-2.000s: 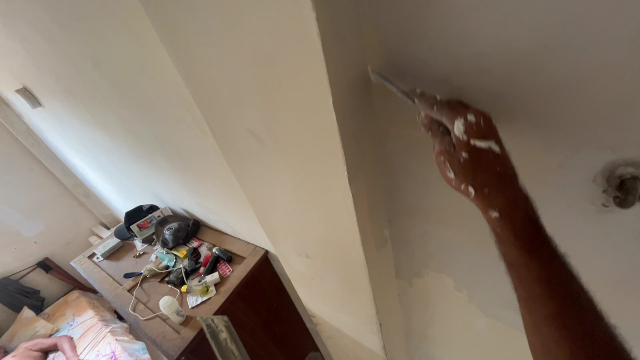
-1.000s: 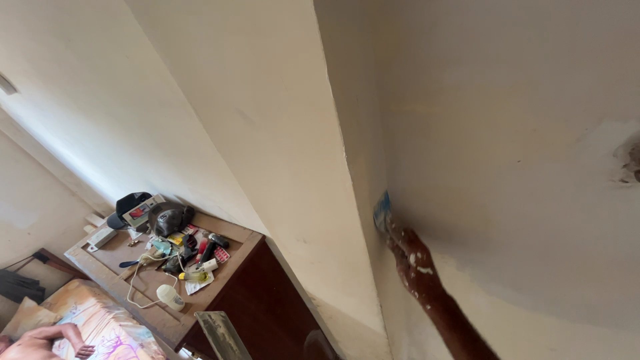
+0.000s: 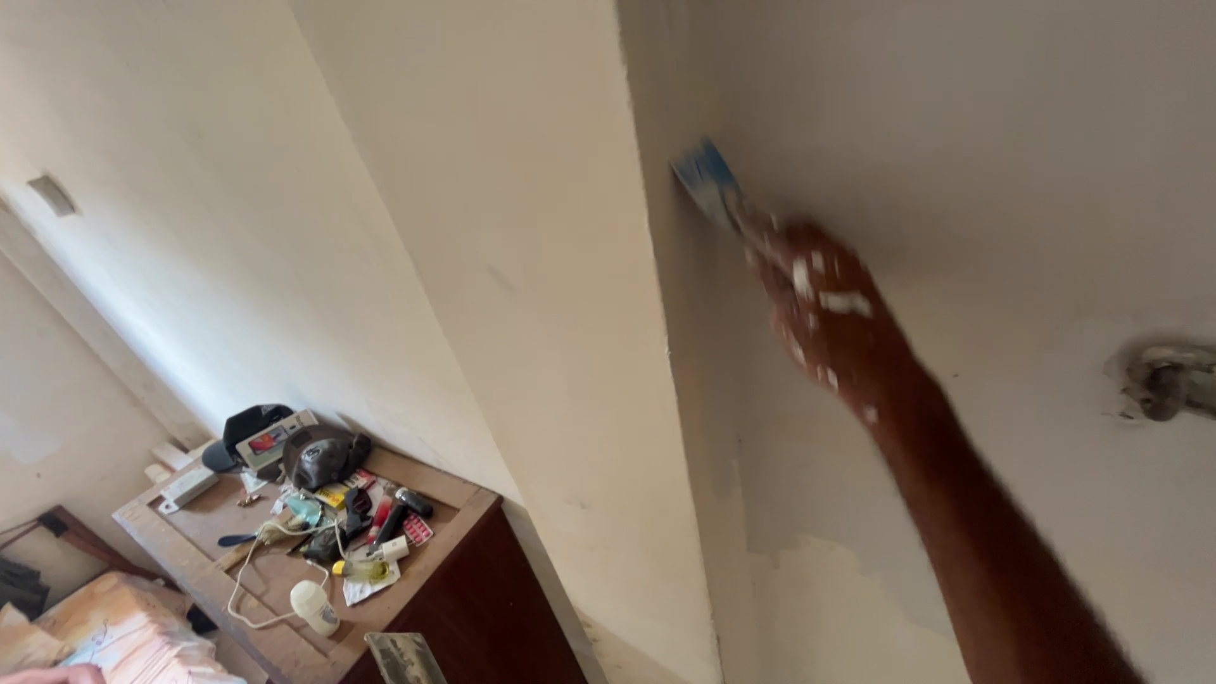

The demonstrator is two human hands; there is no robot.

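My right hand (image 3: 826,304), spotted with white filler, is closed around the handle of a putty knife. The knife's bluish blade (image 3: 705,179) lies at the inner corner where the narrow side of the wall projection (image 3: 665,285) meets the shaded wall (image 3: 950,190). Motion blurs the hand and blade a little. A flat metal blade or plate (image 3: 407,657) smeared with filler rises from the bottom edge; what holds it is hidden. My left hand is out of view.
A wooden cabinet (image 3: 313,655) at lower left carries caps (image 3: 323,456), a white roll-on bottle (image 3: 314,608), a cable and small items. Part of another person's hand (image 3: 62,674) shows over patterned bedding (image 3: 133,627). A rough hole with a fitting (image 3: 1164,380) is at right.
My right hand with the putty knife was high on the corner, then lower down, and is now higher again. The filler-smeared plate stays near the bottom edge.
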